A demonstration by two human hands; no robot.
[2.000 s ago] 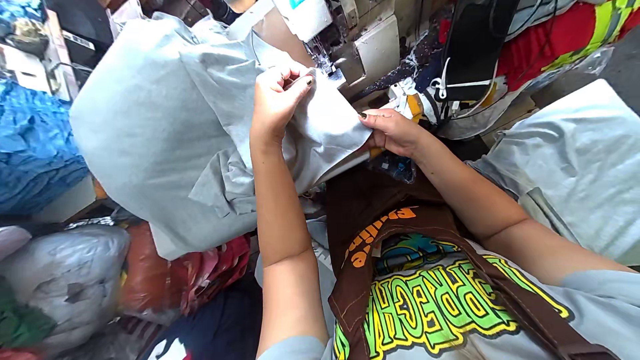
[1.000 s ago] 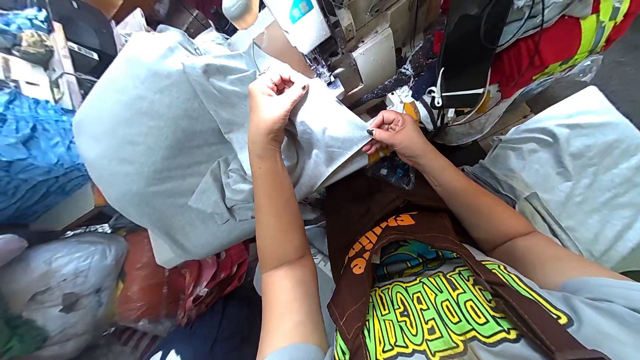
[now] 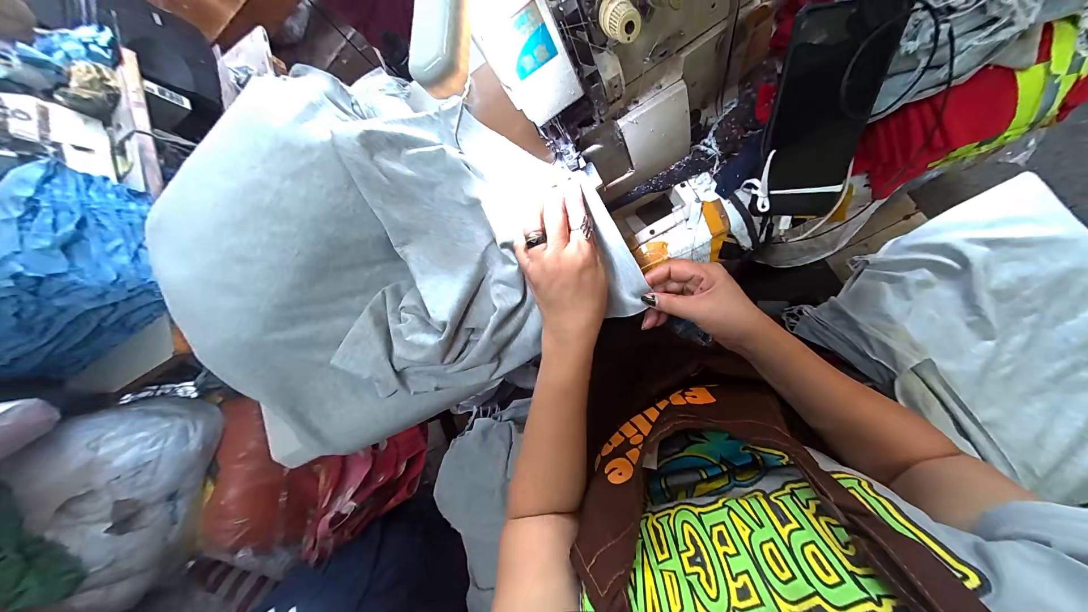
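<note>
A large light grey fabric piece [image 3: 255, 246] lies bunched across the work surface, its right edge running under the needle area of a sewing machine [image 3: 654, 127]. My left hand [image 3: 565, 263] rests palm down on the cloth just in front of the needle area, fingers pointing at the machine and rings on them. My right hand [image 3: 693, 297] pinches the near right corner of the cloth between thumb and fingers. The presser foot is hard to make out in the glare.
Blue fabric [image 3: 68, 263] is heaped at left, above plastic bags [image 3: 127, 493] and red cloth [image 3: 374, 476]. A black phone-like slab [image 3: 833, 102] with cables stands right of the machine. More grey fabric [image 3: 1003, 323] lies at right.
My left hand was pinching the cloth with curled fingers; it now lies flatter on it, farther right. My right hand still holds the cloth's corner. The view has shifted somewhat.
</note>
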